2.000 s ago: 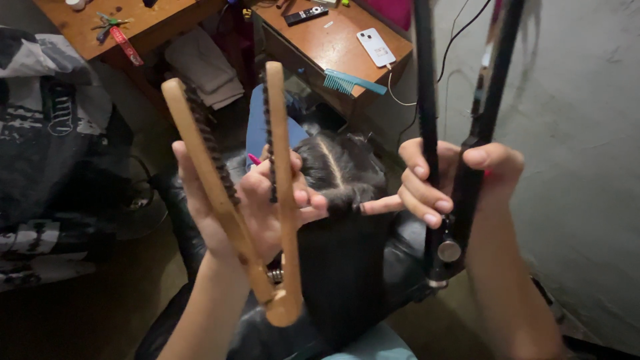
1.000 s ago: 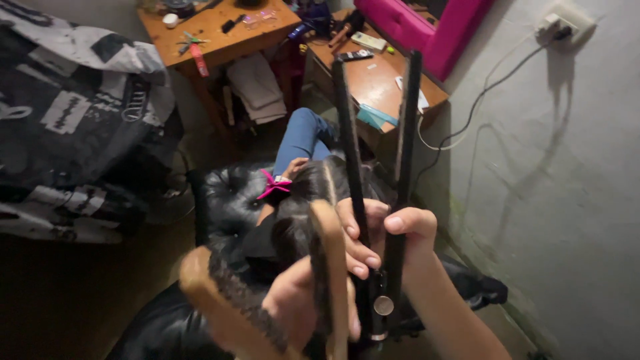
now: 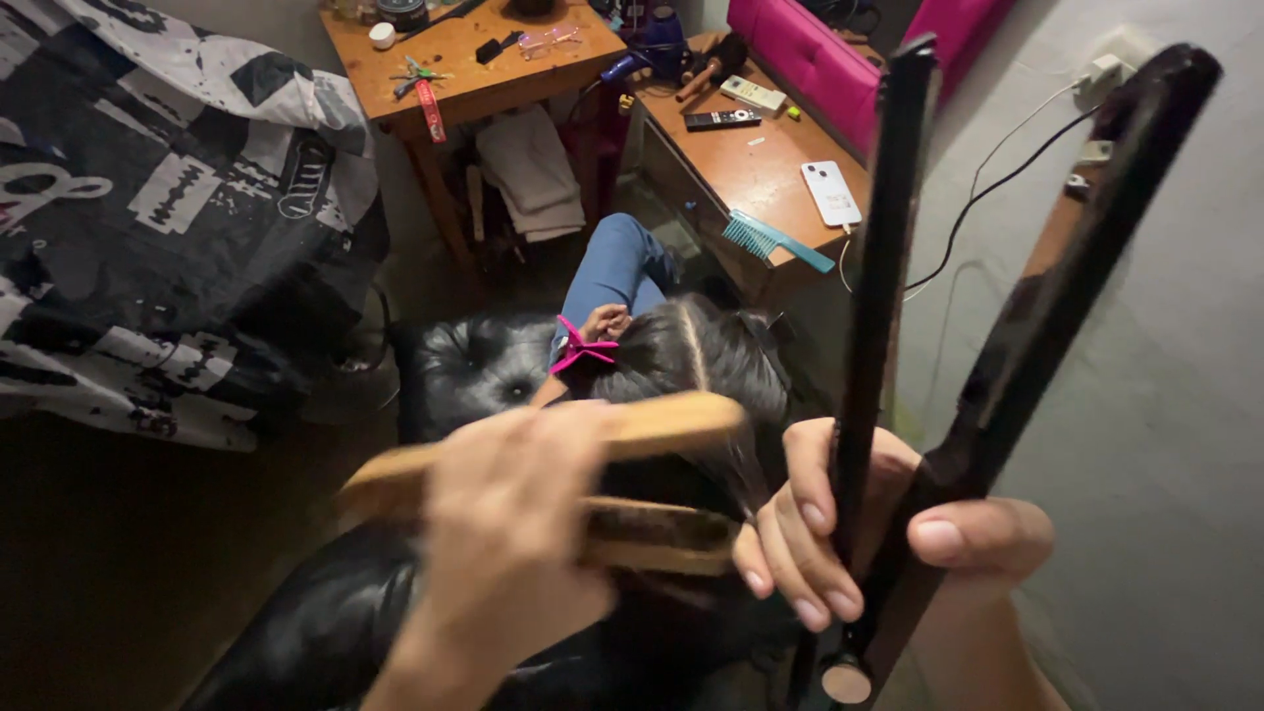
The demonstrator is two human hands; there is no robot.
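Observation:
My left hand (image 3: pixel 518 523), blurred, grips a hinged wooden hair-straightening brush (image 3: pixel 676 420) whose two arms lie sideways, apart, pointing right. My right hand (image 3: pixel 889 533) holds a black flat iron (image 3: pixel 1027 395) with its two long plates spread and pointing up. Some strands run from the head toward my right fingertips; whether they are pinched there I cannot tell. Below my hands sits a person with dark hair (image 3: pixel 731 365) parted by a pale line. A pink hair clip (image 3: pixel 585 348) is fastened in the hair at the left. The brush hides part of the hair.
The person sits on a black tufted leather chair (image 3: pixel 464 365). Ahead, one wooden table (image 3: pixel 474 74) bears glasses and small items; another (image 3: pixel 731 188) holds a teal comb (image 3: pixel 775 240), a phone (image 3: pixel 830 194) and remotes. A patterned cape (image 3: pixel 178 197) hangs left. Cords run to a wall outlet (image 3: pixel 1111 74).
My left hand has turned the wooden brush from upright to sideways, its arms now pointing right. My right hand keeps hold of the flat iron, which stays spread.

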